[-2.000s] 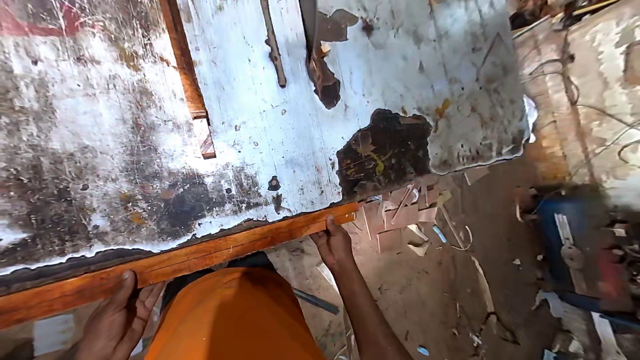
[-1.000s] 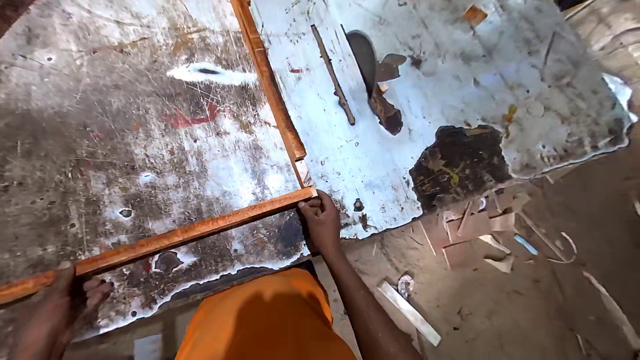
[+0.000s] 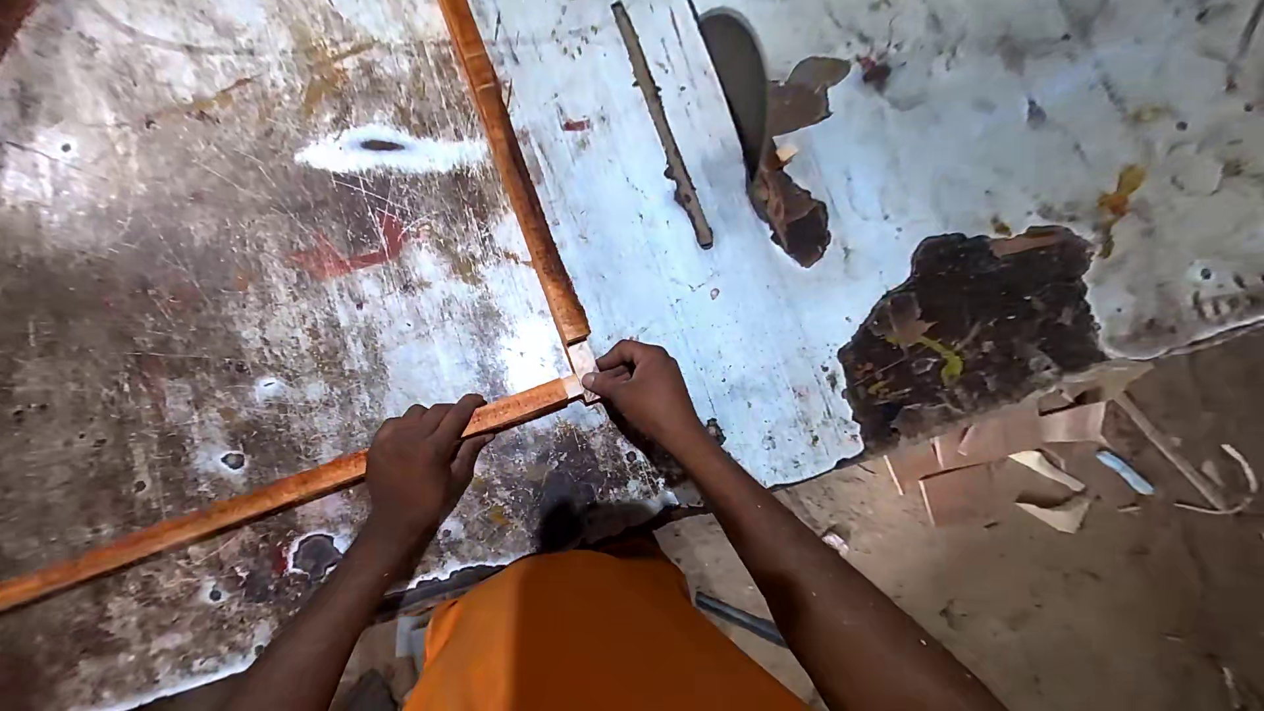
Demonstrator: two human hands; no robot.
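Observation:
Two long, orange-brown wooden strips form a corner on the worn tabletop (image 3: 326,326). One wooden strip (image 3: 513,178) runs up and away, with a pale cut end. The other strip (image 3: 227,513) runs down to the left, and its pale notched end meets the first at the corner. My left hand (image 3: 420,464) grips this lower strip a short way from the joint. With thumb and fingertips, my right hand (image 3: 642,390) holds the pale cut ends at the corner; how tightly they fit is partly hidden by the fingers.
A thin dark stick (image 3: 664,128) lies on the table right of the upper strip, beside a dark oval opening or patch (image 3: 736,79). The table's near edge is ragged, with a large dark worn patch (image 3: 973,316). Cardboard scraps (image 3: 1017,444) lie on the ground beyond it.
The lower strip has moved from the table's near edge onto the table, to the end of the upper strip. My left hand has slid along it towards the corner. The view has shifted.

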